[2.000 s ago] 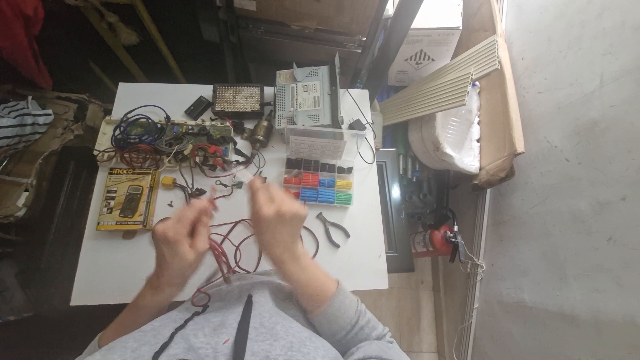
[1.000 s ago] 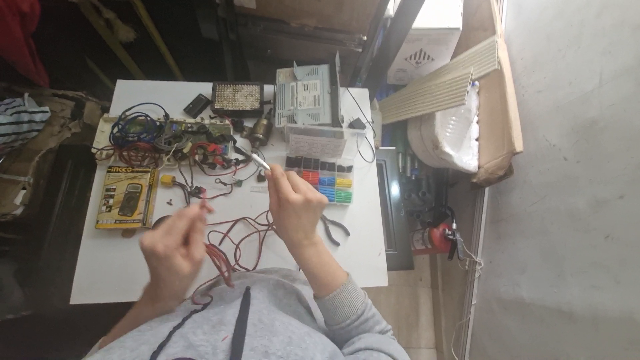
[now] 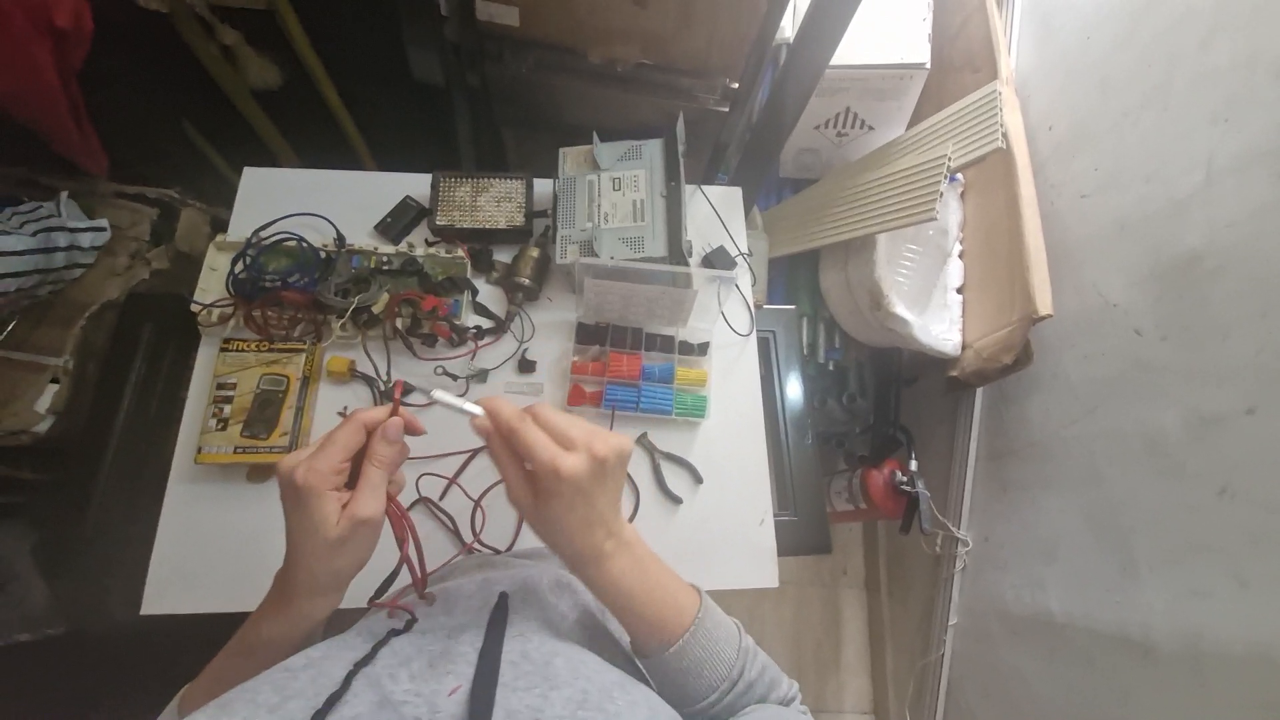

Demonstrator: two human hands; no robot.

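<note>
Between the fingertips of my left hand (image 3: pixel 345 480) is the end of a red cable (image 3: pixel 398 392), with red and dark loops hanging below it. My right hand (image 3: pixel 560 475) pinches a slim white stick-like tool (image 3: pixel 456 402), whose tip points left towards the cable end, a short gap away. Beyond my right hand lies an open compartment box (image 3: pixel 640 375) of coloured heat-shrink tubing. Pliers (image 3: pixel 668 468) rest right of that hand. A yellow multimeter box (image 3: pixel 258 402) lies left of my left hand. What the white tool is cannot be told.
Tangled wires on a circuit board (image 3: pixel 345 290) lie at the back left of the white table (image 3: pixel 720 540). Behind are an LED light panel (image 3: pixel 482 205), a metal device case (image 3: pixel 618 200) and a cylindrical motor-like part (image 3: pixel 527 268). A fire extinguisher (image 3: pixel 882 490) stands right of the table.
The white tool pointed up and left a second ago; it now lies flatter, towards the left hand. My left hand has moved up and away from my body, with the red cable.
</note>
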